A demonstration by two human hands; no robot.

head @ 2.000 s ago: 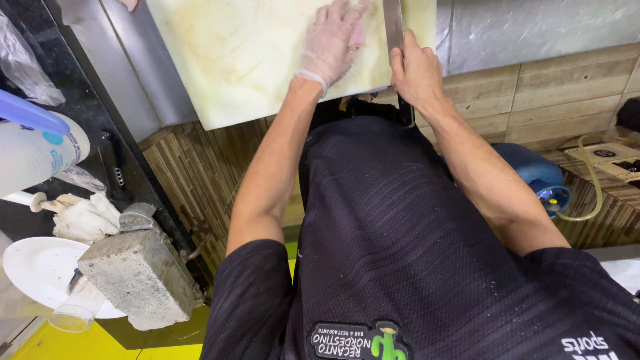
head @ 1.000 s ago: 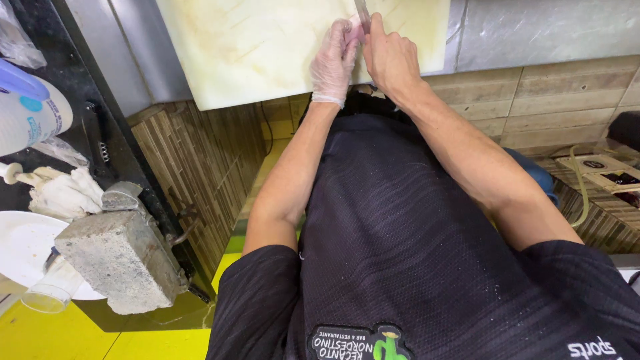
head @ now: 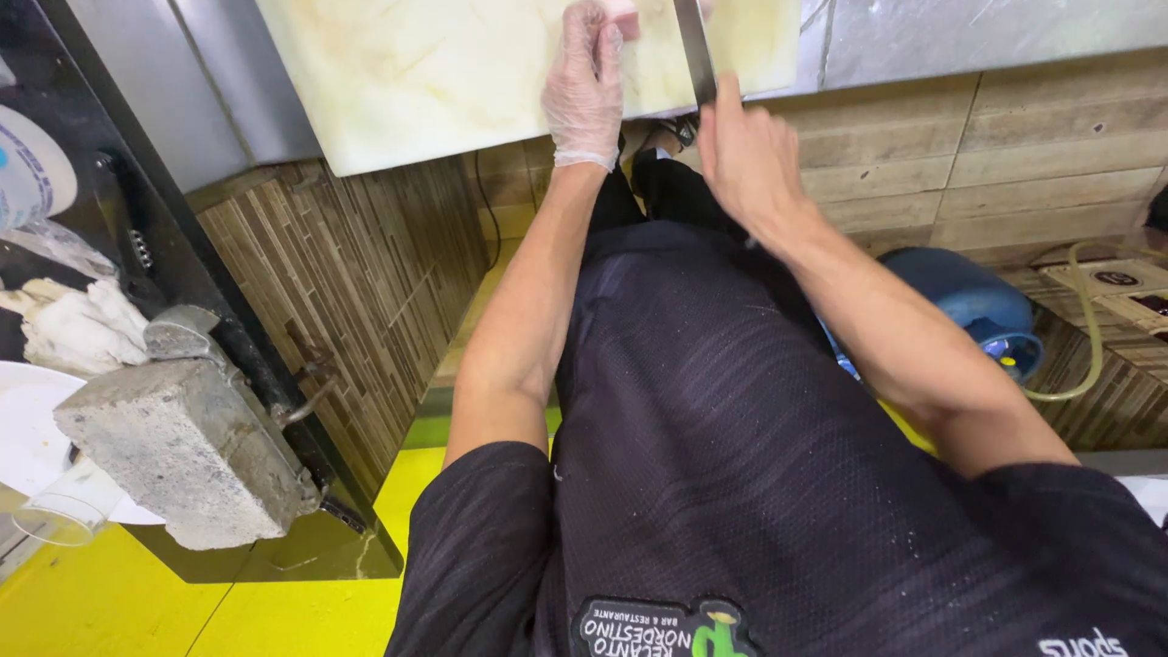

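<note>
My left hand, in a clear plastic glove, rests on the white cutting board near its top edge in view. Its fingertips are at a small piece of pink raw meat. My bare right hand grips a knife at the board's near edge. The blade points away from me, to the right of the meat and apart from it. The knife's handle is mostly hidden in my fingers, and its tip is cut off by the top of the view. Part of something pink shows beside the blade.
A steel counter carries the board. At left, a dark countertop holds a concrete block, a white plate, a clear cup, a crumpled white cloth and a white tub. A blue gas cylinder stands low at right.
The knife was at the meat beside my left fingers one second ago; now my right hand holds it to the right, apart from the meat.
</note>
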